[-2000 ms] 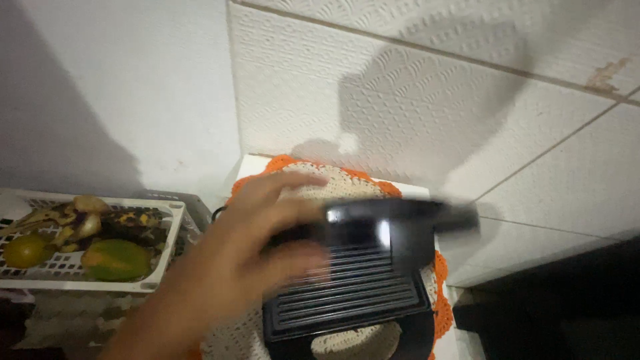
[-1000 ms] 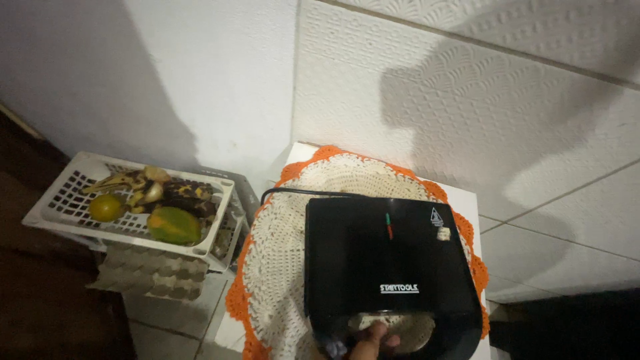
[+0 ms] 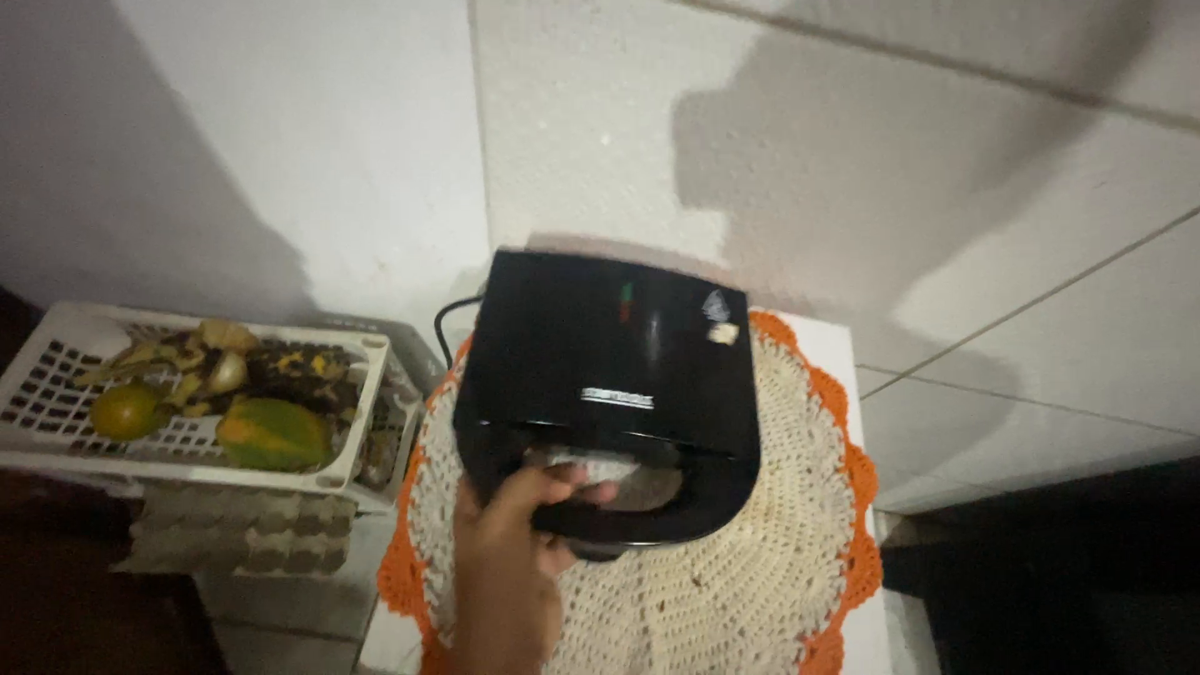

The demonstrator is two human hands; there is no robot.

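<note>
A black sandwich press (image 3: 609,366) with its lid down is at the back part of a round cream crocheted doily (image 3: 741,572) with an orange scalloped edge. My left hand (image 3: 516,544) grips the left part of the press's looped front handle, thumb over it and other fingers partly hidden through and below the loop. Pale tape or a sticker remnant shows on the lid near its right edge. A black cord curves out on the left side. Whether the press rests fully on the doily cannot be told. My right hand is out of view.
Under the doily is a white tabletop (image 3: 867,619), close to the tiled wall (image 3: 937,234). To the left, a white plastic basket (image 3: 361,422) holds a papaya (image 3: 274,434), a round orange-green fruit (image 3: 127,411) and peels. Egg cartons (image 3: 244,530) sit below it.
Two seconds ago the press's lid was raised, its ribbed plate showing; now it is down. Since one second ago the press has moved back toward the wall, with my left hand on its handle.
</note>
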